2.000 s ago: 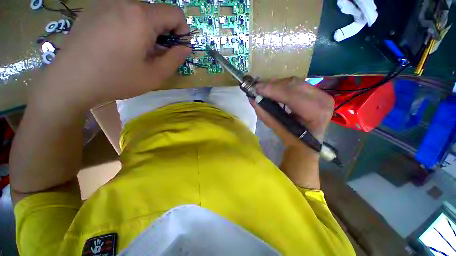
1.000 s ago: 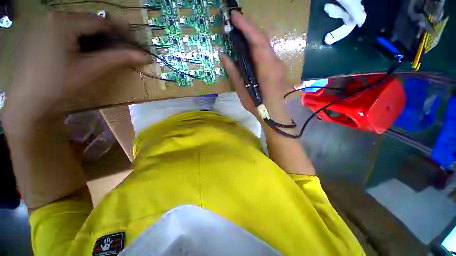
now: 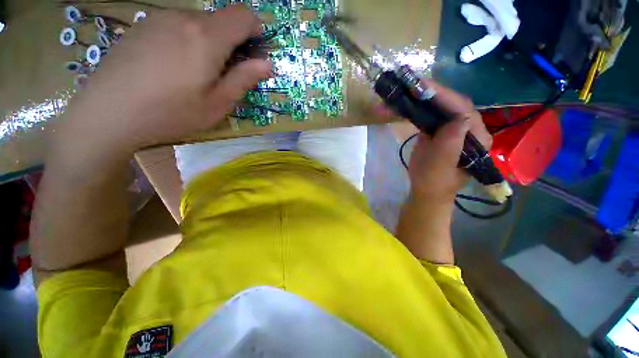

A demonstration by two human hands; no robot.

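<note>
The green PCB panel (image 3: 301,70) lies on the brown sheet at the top centre. My left hand (image 3: 189,63) is over its left side, with thumb and fingers shut on dark lead wires (image 3: 256,45). Several white rings with darker centres (image 3: 92,54) lie on wire ends left of that hand. My right hand (image 3: 445,133) grips the black soldering iron (image 3: 413,105). The iron points up and left, its tip blurred near the panel's upper right. Whether the tip touches the panel I cannot tell.
A white glove (image 3: 488,28) lies at the upper right, near a blue-handled tool (image 3: 545,66) and a yellow strip (image 3: 594,75). The iron's black cord hangs past the bench edge. A red stool (image 3: 529,143) and blue bins (image 3: 578,150) are below the edge.
My left hand has moved right, back to the panel, now with wires in its fingertips. My right hand has moved right and the iron is tilted again towards the panel's upper right.
</note>
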